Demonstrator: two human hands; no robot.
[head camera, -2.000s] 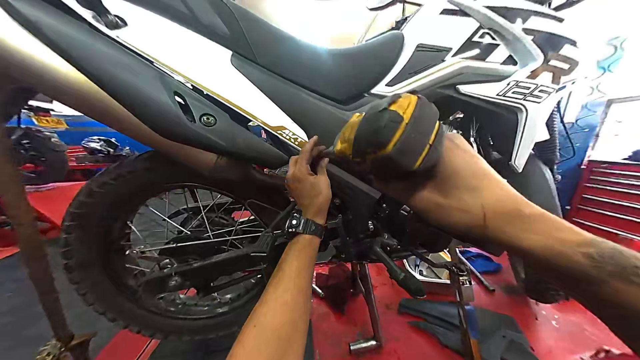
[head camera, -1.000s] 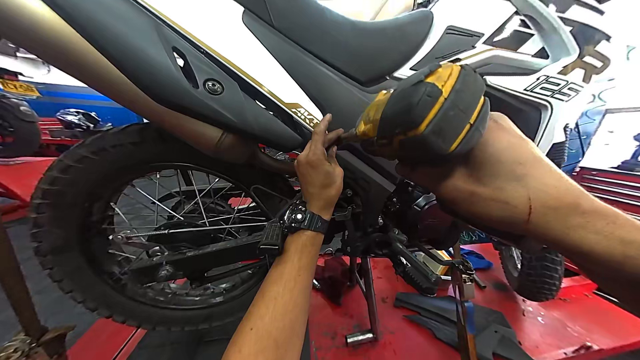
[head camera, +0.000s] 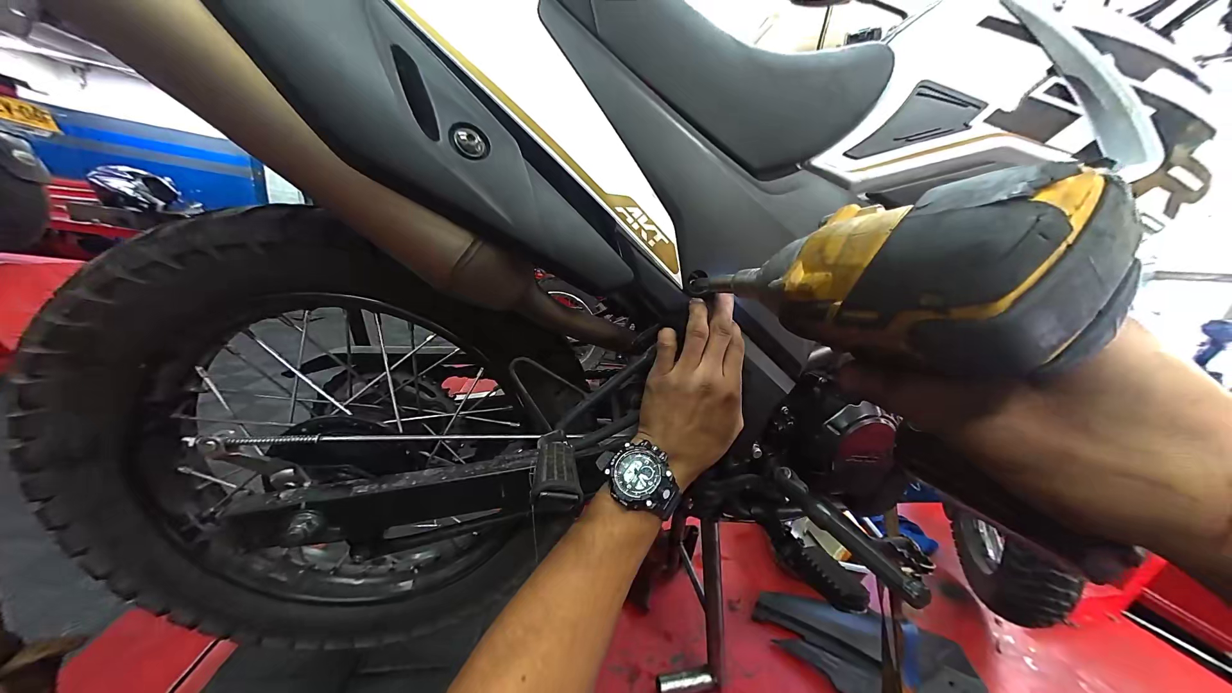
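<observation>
A yellow and black cordless power driver (head camera: 953, 265) is gripped in my right hand (head camera: 1020, 433), which is partly hidden behind the tool. Its bit (head camera: 731, 283) points left and meets a fastener hole (head camera: 697, 281) at the lower tip of the motorcycle's white and gray side panel (head camera: 664, 183). Just below the bit, my left hand (head camera: 695, 375) rests against the frame and panel edge, fingertips pointing up. A black watch (head camera: 640, 477) is on that wrist. Whether a small part lies under the left fingers cannot be seen.
The spoked rear wheel (head camera: 289, 423) and exhaust pipe (head camera: 423, 231) are at left. Below, a kickstart or foot lever (head camera: 852, 539) juts out over the red lift platform (head camera: 751, 626), where dark plastic panels (head camera: 857, 635) lie. A helmet (head camera: 133, 189) sits at far left.
My left fingers, earlier raised around the driver's bit, are now lower, flat against the bike beneath it. The bit now meets the panel hole. The view has moved closer.
</observation>
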